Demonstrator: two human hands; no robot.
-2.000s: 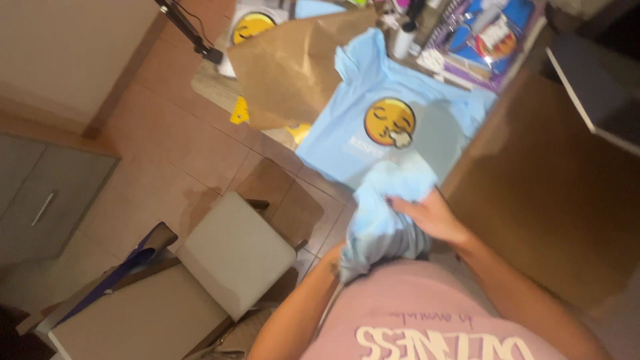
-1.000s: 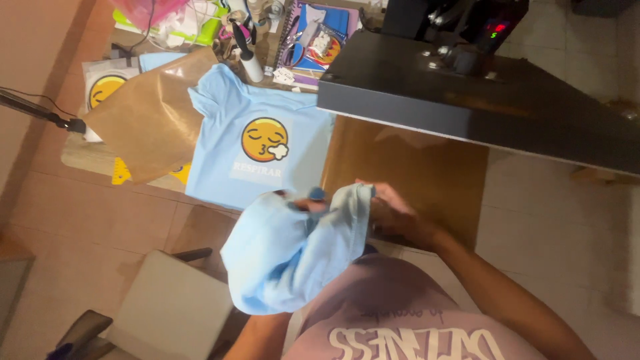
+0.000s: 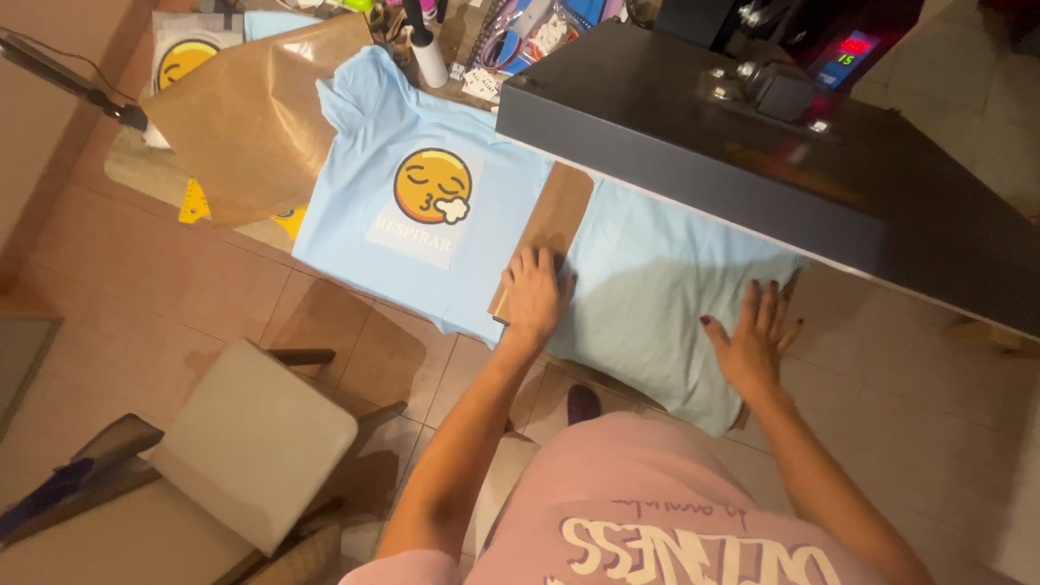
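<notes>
A light blue T-shirt (image 3: 658, 276) lies spread on the lower plate of a heat press, partly under the raised upper plate (image 3: 691, 187). My left hand (image 3: 535, 296) rests at its left edge, over the brown covered edge of the lower plate (image 3: 561, 207). My right hand (image 3: 754, 341) lies flat with fingers spread on the shirt's right side. To the left, another light blue T-shirt (image 3: 349, 195) bears a transfer sheet (image 3: 414, 244) with a yellow blowing-face emoji and lettering.
Brown paper (image 3: 252, 114) lies left of the second shirt, near a yellow ruler-like piece (image 3: 193, 203). A white bottle (image 3: 429, 61) and notebooks stand behind. A lit display (image 3: 849, 58) is on the press. A chair (image 3: 256, 439) stands at lower left, and a lamp arm (image 3: 73, 77) reaches in.
The bunched blue shirt between my hands is now spread over the press's lower plate. My hands have moved apart and rest at its two sides.
</notes>
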